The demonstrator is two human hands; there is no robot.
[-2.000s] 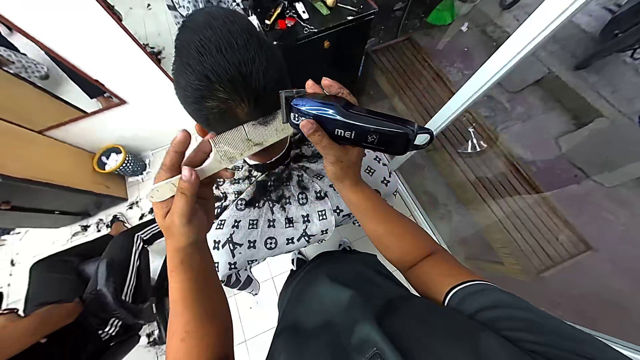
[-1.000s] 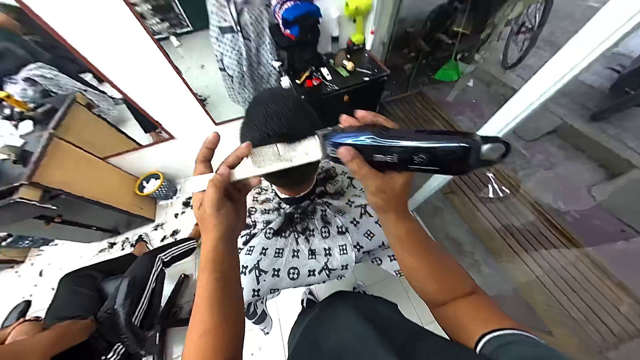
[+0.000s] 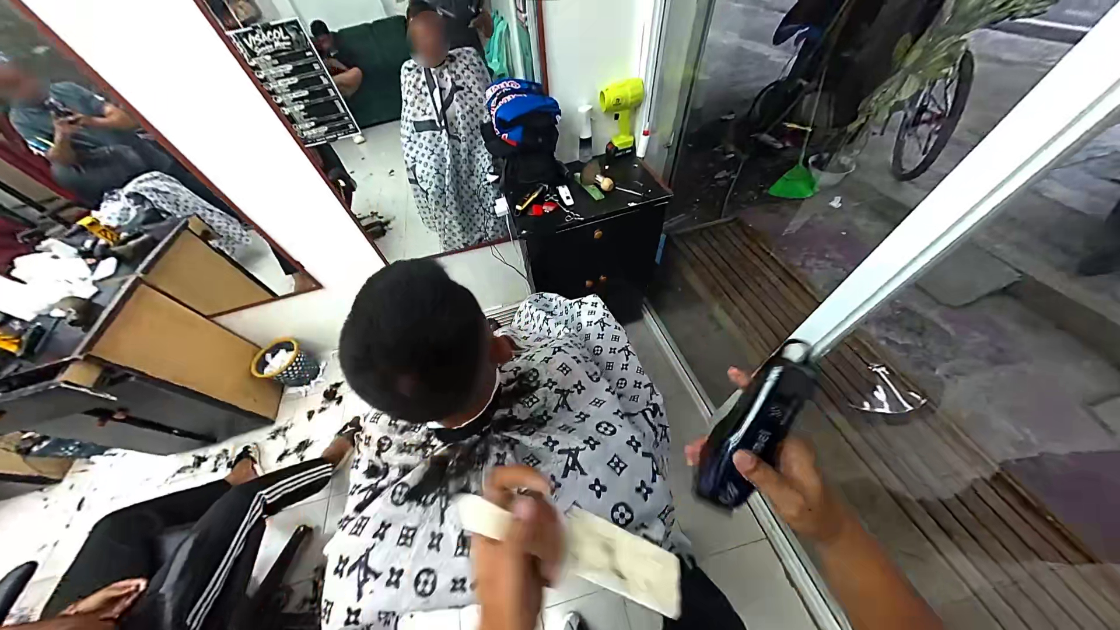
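Observation:
My left hand [image 3: 521,538] is closed around a wide cream clipper comb [image 3: 623,560], low over the back of the barber cape [image 3: 560,437], and is blurred. On the right, my right hand [image 3: 774,472] grips dark blue hair clippers [image 3: 757,424], apart from the seated person's head [image 3: 416,341]. Short black hair covers the head, and cut hair [image 3: 446,472] lies on the white patterned cape near the neck.
A black cabinet [image 3: 595,249] ahead holds tools and a yellow-green dryer [image 3: 621,109]. Mirrors [image 3: 420,114] hang on the wall. A wastebasket [image 3: 293,366] and another person's legs [image 3: 201,534] are at left. A white-framed glass panel [image 3: 954,210] stands at right.
Both hands have moved away from the head, where comb and clippers were together. The clippers are now off to the right and the comb is lower, over the cape. The view has shifted.

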